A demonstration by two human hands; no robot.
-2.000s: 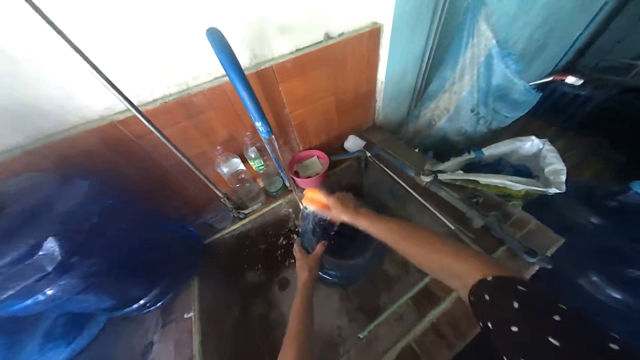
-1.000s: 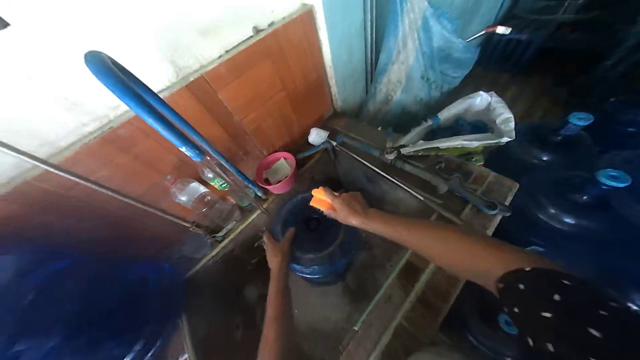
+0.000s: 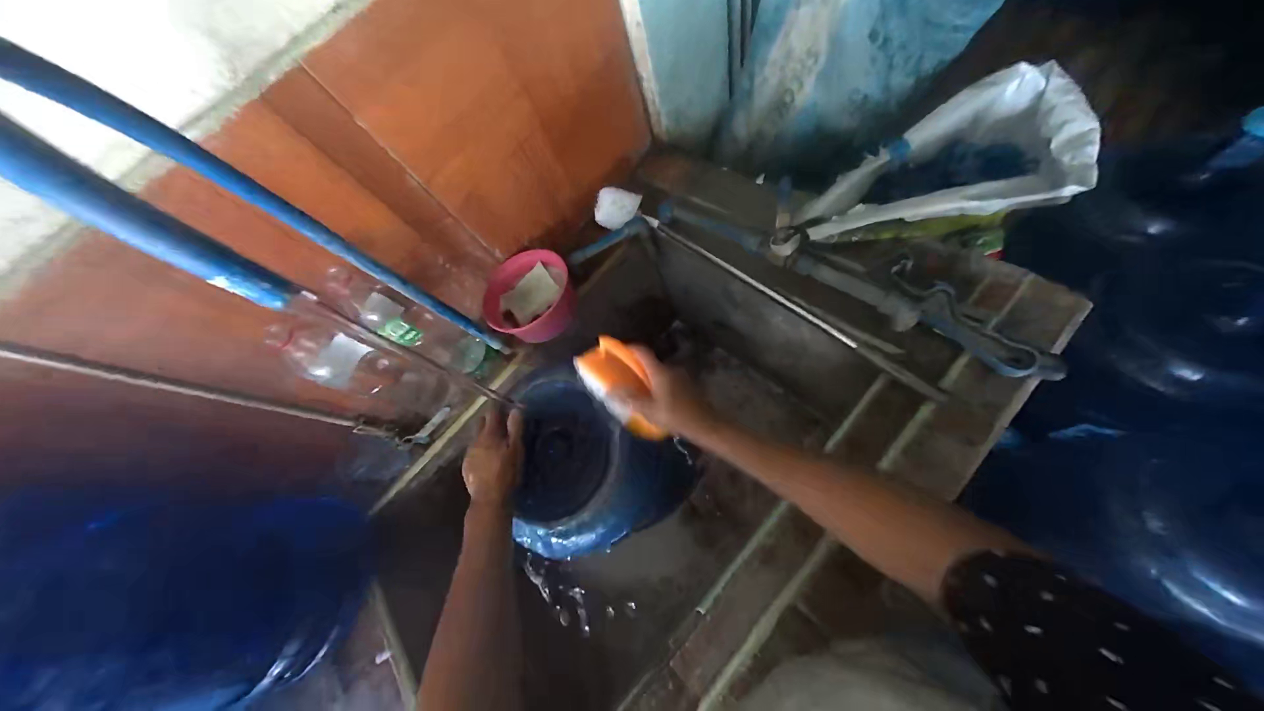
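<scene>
A blue plastic water jug (image 3: pixel 563 464) lies tilted in the tiled basin (image 3: pixel 736 390), its round end facing up toward me, with water dripping off its lower edge. My left hand (image 3: pixel 494 459) rests against the left side of that end, fingers up. In my right hand (image 3: pixel 671 395) is an orange scrub brush with white bristles (image 3: pixel 622 380), held just above the jug's upper right edge. Close to my left hand, a thin stream or rod runs down from the blue pipe (image 3: pixel 148 207); I cannot tell which.
A pink pot (image 3: pixel 530 296) and clear plastic bottles (image 3: pixel 336 355) stand along the orange tiled wall. A white-headed long-handled brush (image 3: pixel 618 207) and grey pipes (image 3: pixel 849 286) lie along the far ledge. An open white sack (image 3: pixel 1066 138) and large blue jugs (image 3: pixel 1155 395) are at the right; more blue plastic (image 3: pixel 178 583) is at the left.
The jug has tipped so its round end faces up and left. My right hand has kept the orange brush throughout. My left hand has shifted to the jug's left edge.
</scene>
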